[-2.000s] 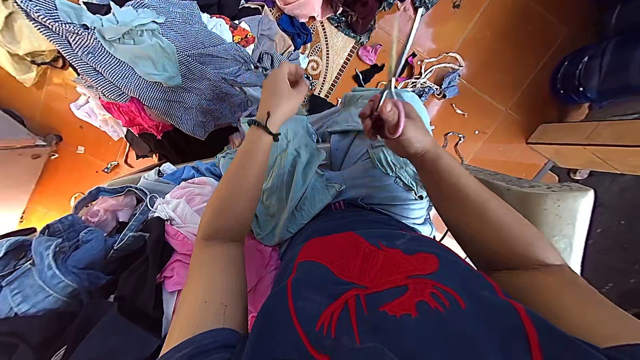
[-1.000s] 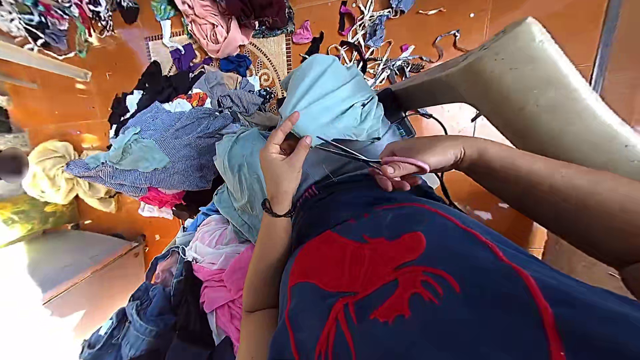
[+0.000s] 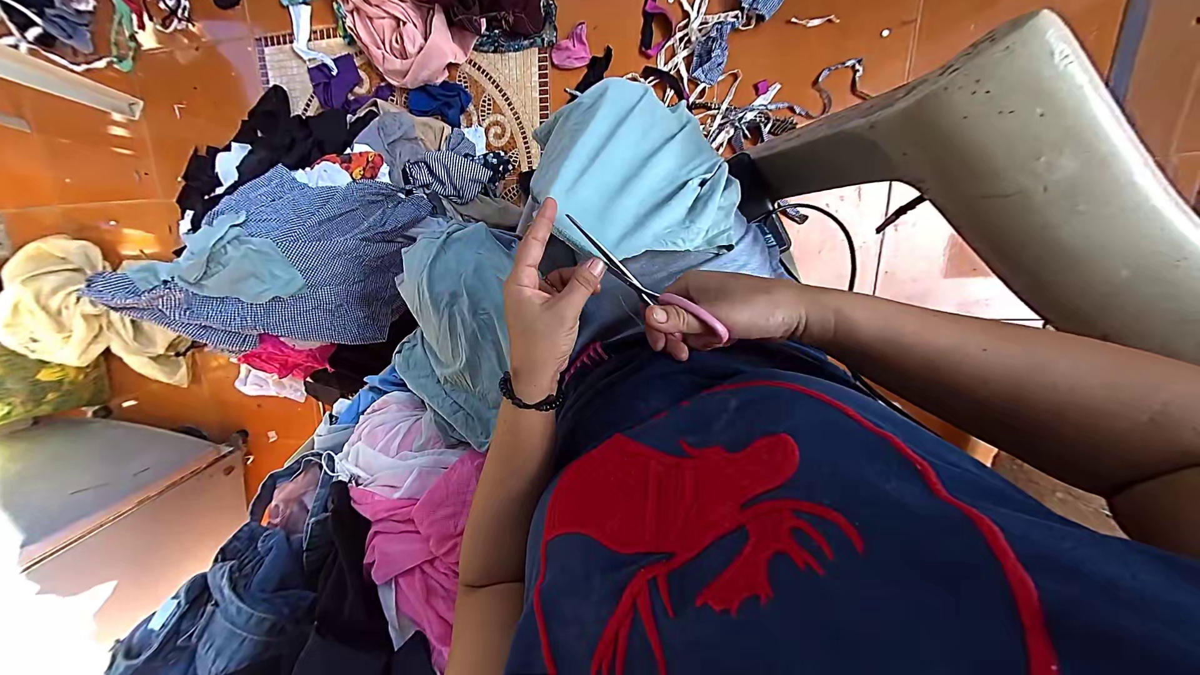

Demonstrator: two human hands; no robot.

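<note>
My right hand [image 3: 708, 314] grips scissors [image 3: 689, 312] with pink handles, and the blades point up and left, slightly parted. Close to the blades is my left hand [image 3: 546, 305], its index finger raised and its thumb beside the blade; whether anything thin is between the fingers I cannot tell. A black bead bracelet [image 3: 531, 401] is on the left wrist. Light blue cloth [image 3: 637, 169] lies over my lap just beyond the hands. Grey-green cloth [image 3: 455, 328] hangs to the left of my left hand.
A worn pale plastic chair [image 3: 984, 141] stands at the right. Left lie a blue checked garment [image 3: 319, 253], yellow cloth [image 3: 56, 300], pink cloth [image 3: 422, 544] and jeans [image 3: 225, 600]. Cloth strips [image 3: 712, 56] lie on the orange tiled floor beyond. A black cable [image 3: 848, 239] loops beside the chair.
My hands were wider apart at first; now they are close together at the scissors. The light blue cloth now lies bunched over my lap. The view has turned strongly.
</note>
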